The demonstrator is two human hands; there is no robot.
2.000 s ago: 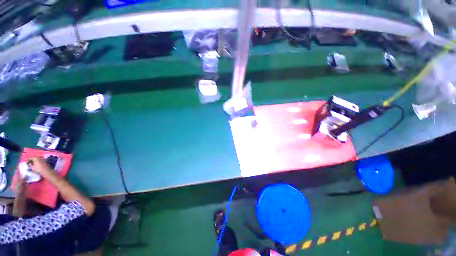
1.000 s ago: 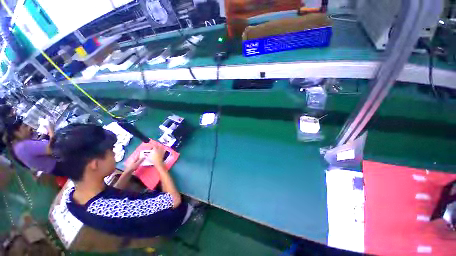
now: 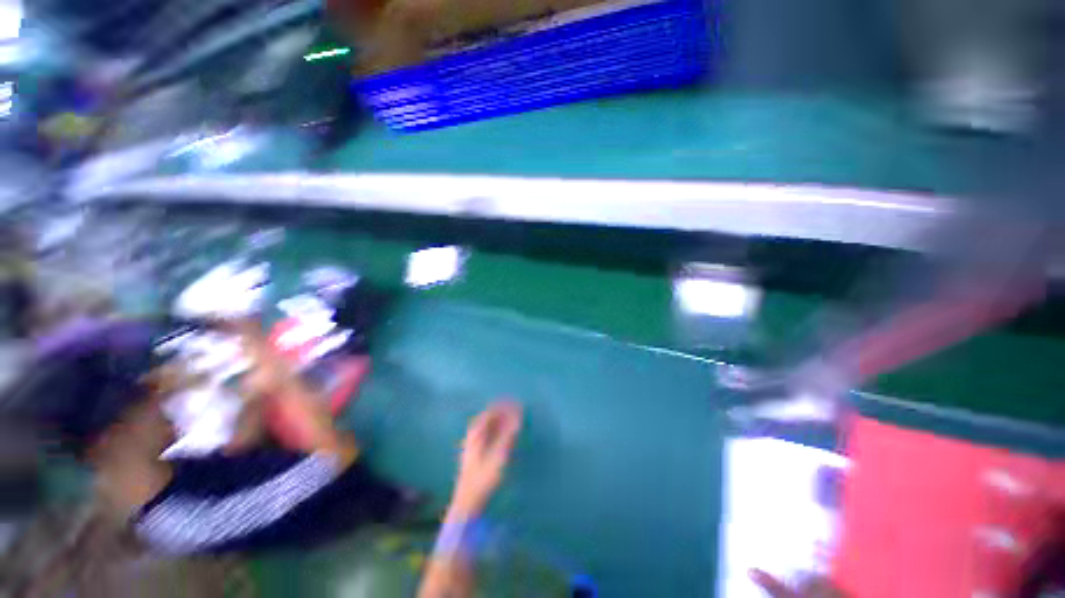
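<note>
The frame is strongly blurred. My left hand (image 3: 493, 438), with a blue band at the wrist, is over the green bench (image 3: 584, 409); its fingers are too blurred to tell if they hold anything. What seems to be my right hand (image 3: 794, 584) is cut off by the bottom edge, over the lower part of the white paper sheet (image 3: 777, 502). The red mat (image 3: 911, 502) lies right of the paper, with pale tape strips on it. A clear bag with a pale label (image 3: 794, 409) is behind the paper.
A person in a dark, patterned top (image 3: 251, 502) sits at the left, arms over another red mat. Bright packets (image 3: 715, 294) lie on the far strip. A pale rail (image 3: 561, 201) crosses behind, with a blue-sided box (image 3: 537, 76) above it.
The view has swung and blurred. My left hand has come in over the bench, and fingers show at the paper's lower edge. The neighbouring person now appears lower and farther left.
</note>
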